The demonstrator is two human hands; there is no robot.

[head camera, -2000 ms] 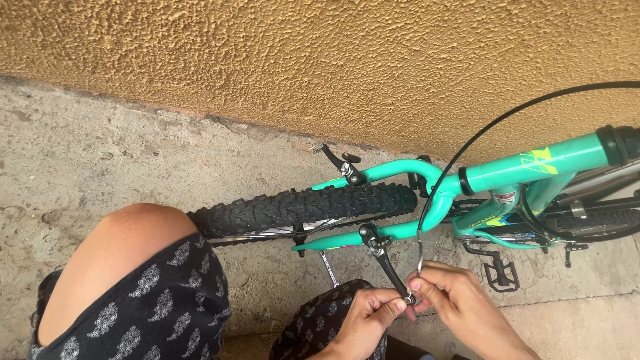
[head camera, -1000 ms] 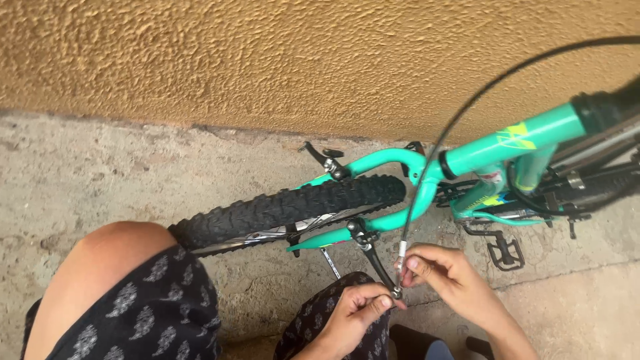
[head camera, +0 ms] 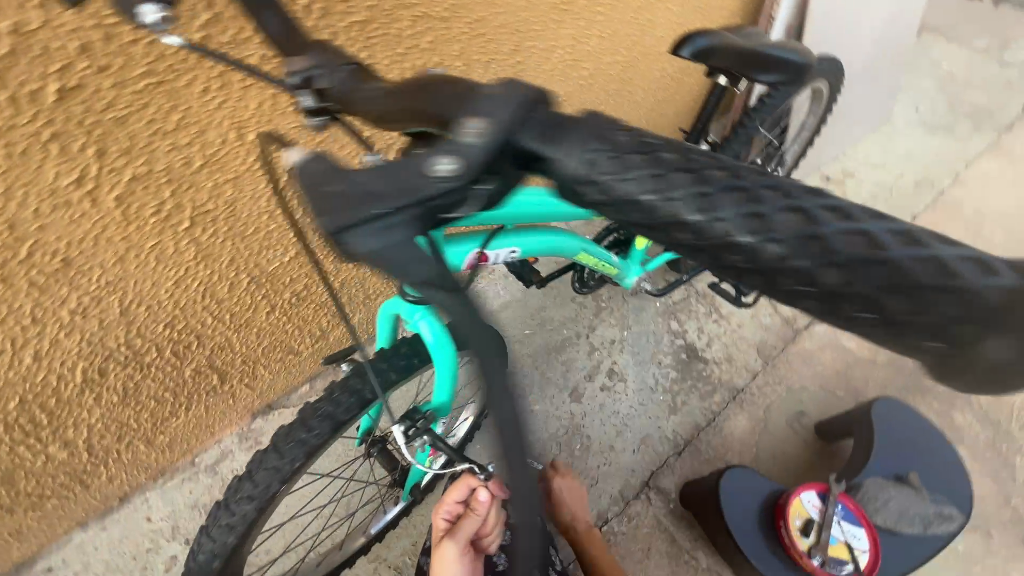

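Note:
The teal bicycle fork (head camera: 438, 360) straddles a knobby front tyre (head camera: 276, 456). At the end of the black brake arm (head camera: 448, 450), my left hand (head camera: 468, 520) pinches the tip, where a silver cable noodle (head camera: 416, 460) also reaches. My right hand (head camera: 568, 500) is just to the right, beyond the blurred brake lever (head camera: 488, 368); its fingertips are partly hidden, so what it holds cannot be told. A thin brake cable (head camera: 320, 272) runs down to the fork. The handlebar grip (head camera: 760, 224) looms large across the upper view.
A textured ochre wall (head camera: 160, 240) stands at the left. On the concrete floor at lower right, a dark curved stool (head camera: 920, 448) carries a round red-rimmed tin (head camera: 868, 512), a wrench (head camera: 826, 520) and a grey cloth (head camera: 912, 506). The black saddle (head camera: 744, 56) is at the top.
The view has swung strongly, bringing the handlebar, saddle and stool into sight. My left hand stays at the brake arm's end; my right hand now appears apart from it.

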